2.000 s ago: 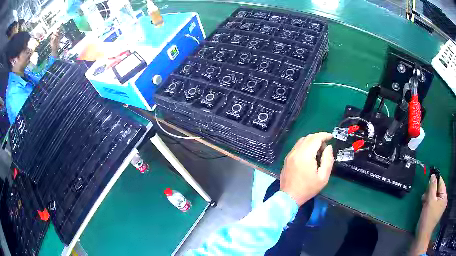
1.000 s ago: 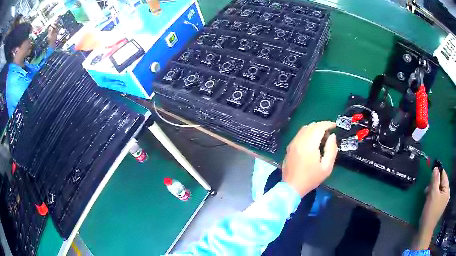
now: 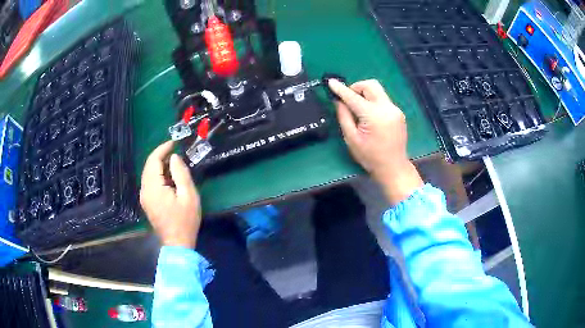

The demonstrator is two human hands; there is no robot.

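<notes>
The black press fixture [image 3: 269, 138], with white lettering on its front edge, stands on the green mat. Its thick red handle [image 3: 221, 48] is upright at the back. My left hand [image 3: 170, 192] is beside the two left toggle clamps [image 3: 200, 152], which have red grips and clear square ends. Its thumb and fingers are apart, with nothing visible between them. My right hand [image 3: 375, 125] pinches a small black part [image 3: 333, 83] at the outer end of the right clamp's silver rod [image 3: 301, 88]. Whether a module sits in the fixture cannot be told.
A thick stack of black trays [image 3: 70, 131] with ringed modules is at left. A black tray [image 3: 449, 70] with some modules is at right. A white cylinder [image 3: 290, 57] stands behind the right clamp. Blue boxes [image 3: 548, 54] are at both sides. Red-capped bottles [image 3: 128, 312] lie lower left.
The view has swung to the right, so the fixture shows further left and the right tray is in view. My right hand still pinches the black part. My left hand stays beside the left clamps.
</notes>
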